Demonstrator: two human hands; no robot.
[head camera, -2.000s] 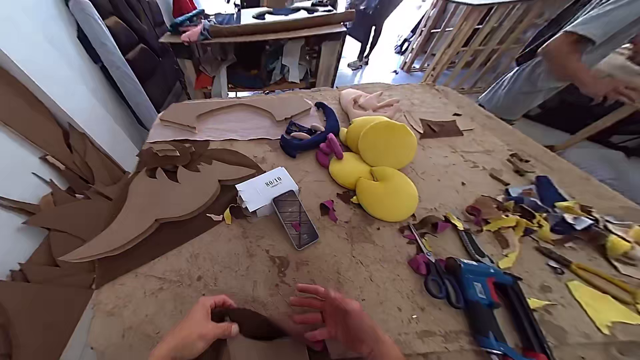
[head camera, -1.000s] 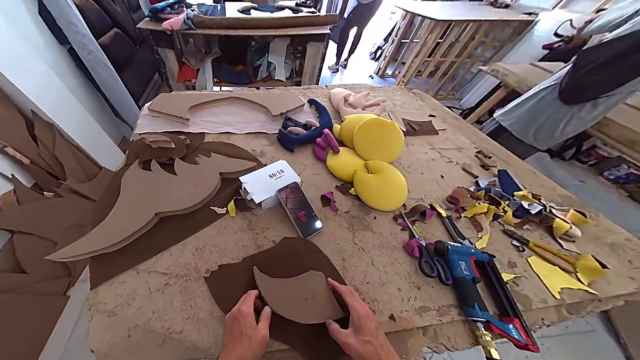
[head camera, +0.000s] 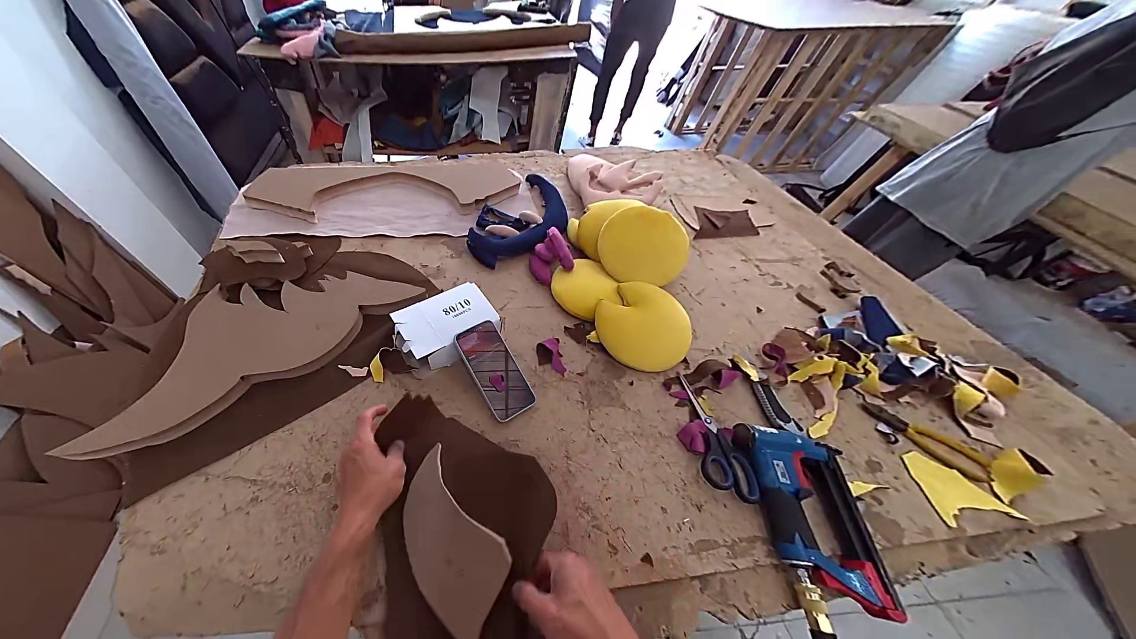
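A dark brown fabric piece (head camera: 506, 461) lies at the table's near edge, with a curved, pointed tan panel (head camera: 453, 541) on top of it. My left hand (head camera: 368, 470) pinches the fabric's upper left edge between thumb and fingers. At the lower right edge of the same fabric, my right hand (head camera: 568, 595) grips it beside the panel. A smartphone (head camera: 495, 371) rests just beyond the fabric, partly against a white paper box (head camera: 444, 321). Further off sit yellow padded round shapes (head camera: 643, 326).
Large tan cut panels (head camera: 266, 342) lie on brown fabric at left. At right are scissors (head camera: 728, 461), a utility knife (head camera: 775, 406), a blue pneumatic stapler (head camera: 790, 497), pincers (head camera: 932, 439) and fabric scraps (head camera: 825, 364). A person (head camera: 630, 62) stands beyond the table.
The brown fabric and tan panel have turned from lying crosswise to pointing lengthwise. My left hand has moved from the panel's edge to the fabric's upper left edge.
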